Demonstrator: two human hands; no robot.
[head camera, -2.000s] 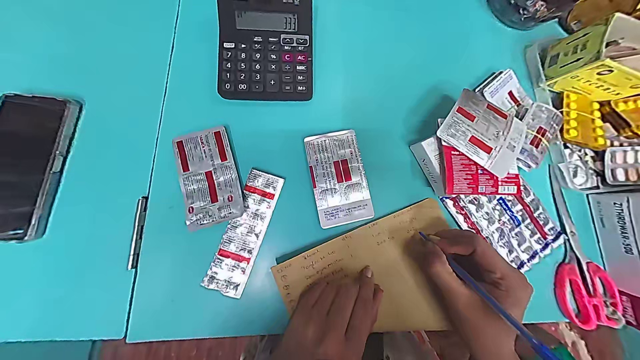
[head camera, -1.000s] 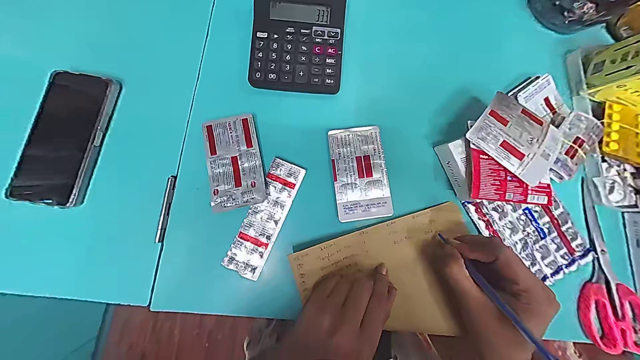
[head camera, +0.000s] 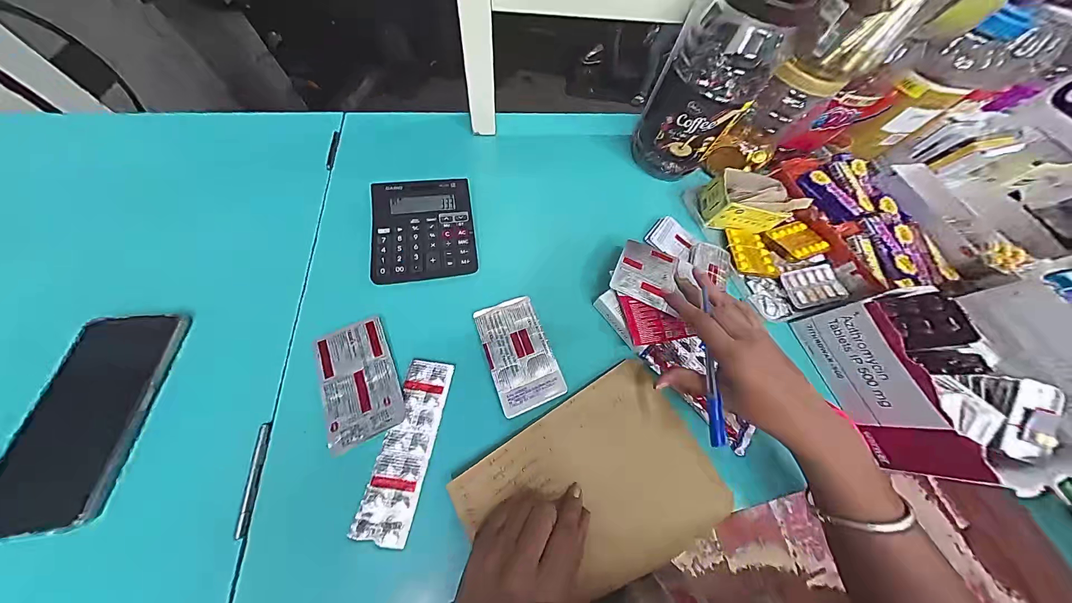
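My left hand (head camera: 528, 544) lies flat on a brown paper envelope (head camera: 611, 469) that bears handwriting, near its lower left part. My right hand (head camera: 729, 343) is over the pile of blister packs at the right, fingers spread, with a blue pen (head camera: 714, 394) held against it. Its fingertips are at a silver blister pack (head camera: 645, 272) with red marks; whether they touch it I cannot tell. Below that pack lies a red pack (head camera: 649, 322). Left of the envelope are a silver blister pack (head camera: 360, 385), a long foil strip (head camera: 402, 456) and another blister pack (head camera: 519, 356).
A black calculator (head camera: 425, 230) lies beyond the packs, and a phone (head camera: 88, 419) at the left. At the right stand plastic jars (head camera: 703, 92), a yellow box (head camera: 741, 201), yellow blister packs (head camera: 796, 240) and a grey and maroon tablet box (head camera: 888, 377).
My right hand has left the envelope, where its pen was on the paper, and moved up and right to the pile. My left hand stays on the envelope. The view now takes in more of the table's far side.
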